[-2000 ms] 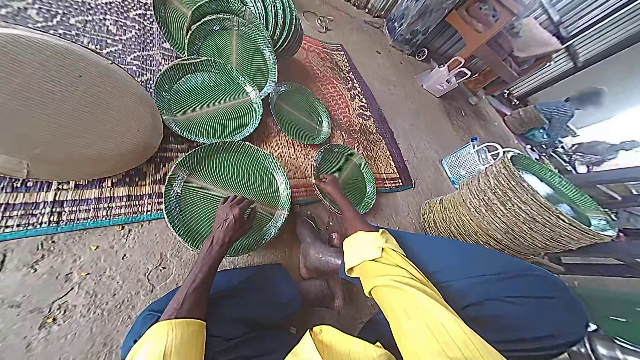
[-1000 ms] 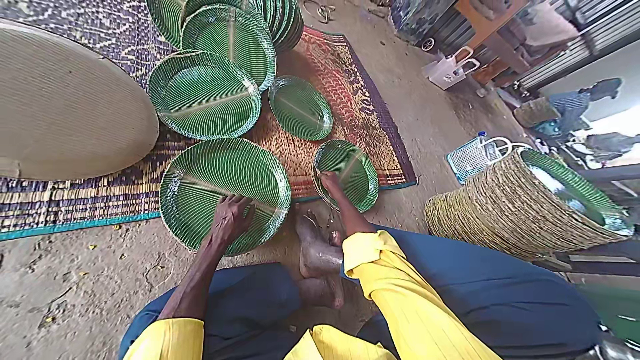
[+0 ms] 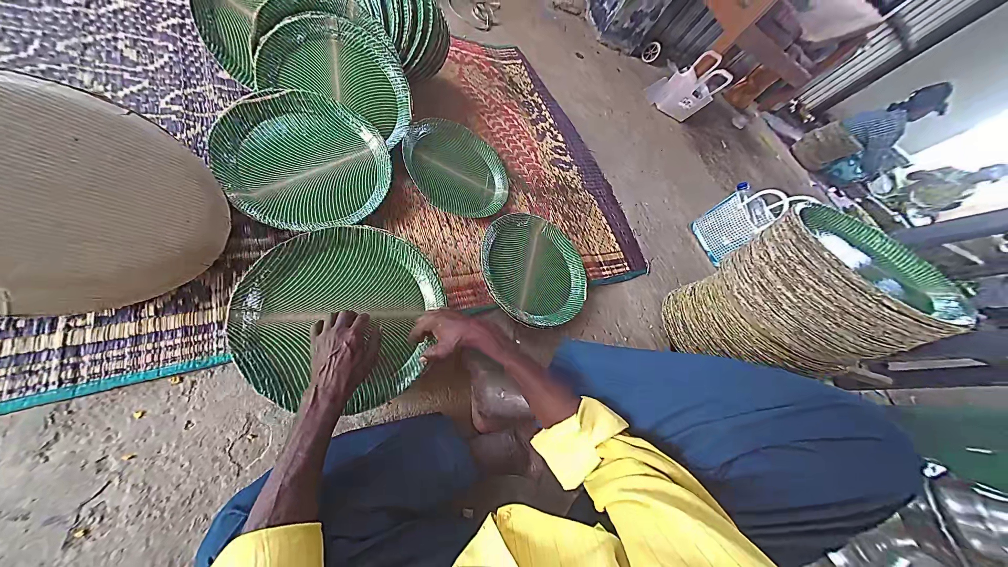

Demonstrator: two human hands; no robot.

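A large round green plate with a leaf-like line pattern (image 3: 283, 276) lies in front of me, partly on the woven mat. My left hand (image 3: 344, 354) rests on its middle with the fingers bent down on the surface. At the plate's right rim is my right hand (image 3: 450, 332), its fingers curled; whether they pinch the rim is unclear. Just right of that hand lies a small green plate (image 3: 534, 270) of the same pattern. Beyond are another small green plate (image 3: 457, 168) and a larger green plate (image 3: 303, 161), which overlaps a further one (image 3: 335, 71).
A big oval tan board (image 3: 102, 197) lies at the left on the patterned woven mat (image 3: 563, 189). More green plates stand stacked at the top (image 3: 421, 39). To the right are a tall stack of plates with rough fibrous rims (image 3: 787, 299), a blue-white basket (image 3: 724, 227), a white bag (image 3: 683, 93) and a person (image 3: 874, 134).
My right hand has moved left, from the small plate to the right rim of the large plate. The left hand has stayed on the large plate.
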